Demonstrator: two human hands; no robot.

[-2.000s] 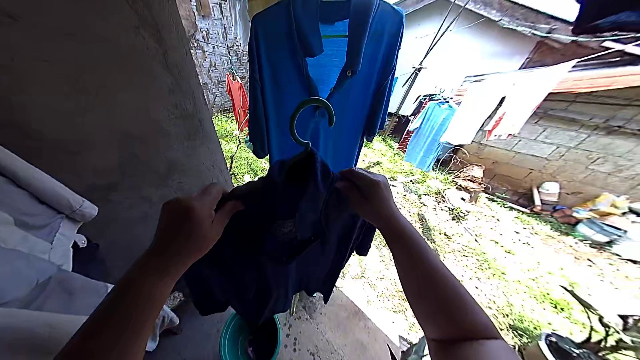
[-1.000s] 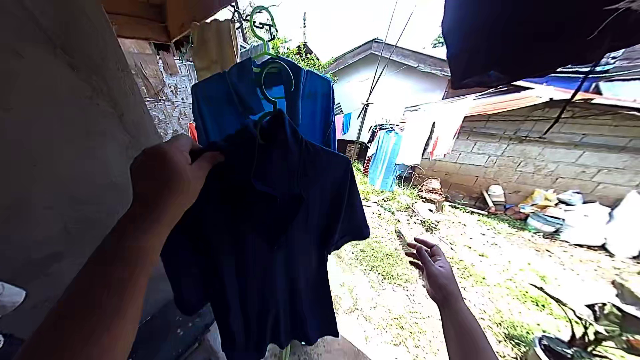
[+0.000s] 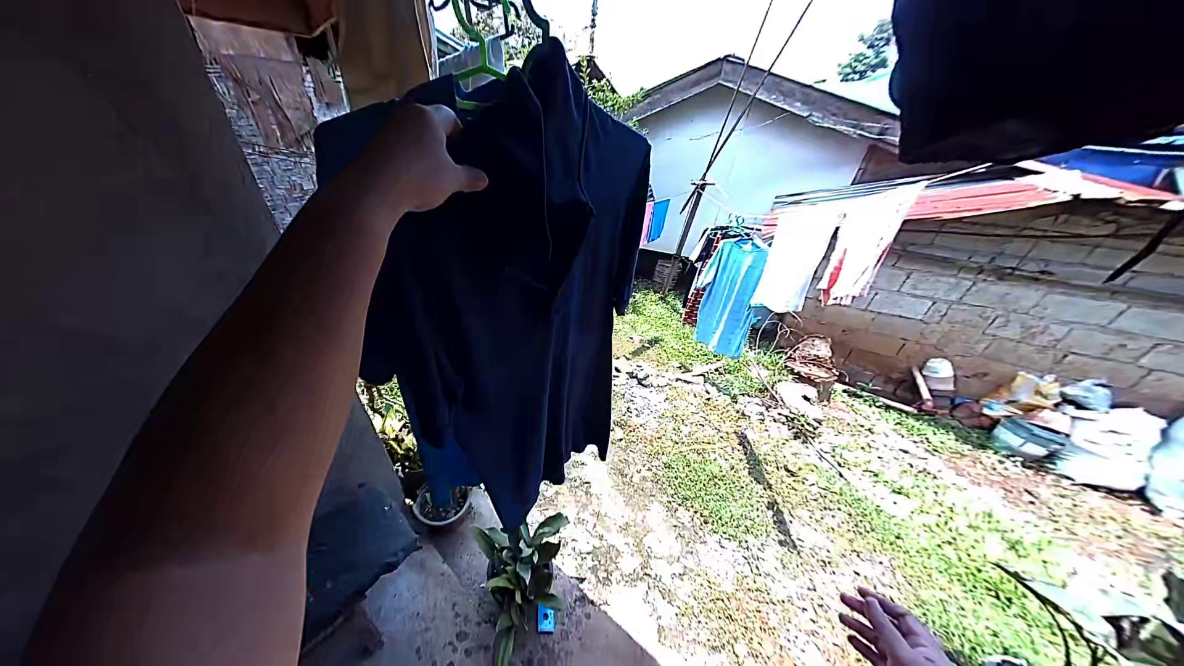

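A dark navy collared shirt (image 3: 499, 268) hangs in front of me from a hanger whose hook shows at the top. My left hand (image 3: 430, 157) is at the shirt's shoulder beside the collar, thumb pointing right; whether its fingers pinch the cloth is hard to tell. Close behind is a green plastic hanger (image 3: 479, 55), and the lower edge of a blue shirt (image 3: 446, 467) shows below the navy one. Low on the right, my right hand (image 3: 893, 629) is held away from the shirt, fingers apart and holding nothing.
A grey wall (image 3: 111, 185) stands close on the left. A potted plant (image 3: 523, 573) sits on the concrete below the shirt. Dark cloth (image 3: 1027, 74) hangs overhead at right. Farther off are a light-blue garment (image 3: 731, 296) on a line, a block wall (image 3: 1017, 277) and filled bags (image 3: 1110, 444).
Two seconds ago both hands were at the navy shirt below the blue shirt. The right hand has come away and moved down right; the navy shirt has risen and now hangs in front of the blue one.
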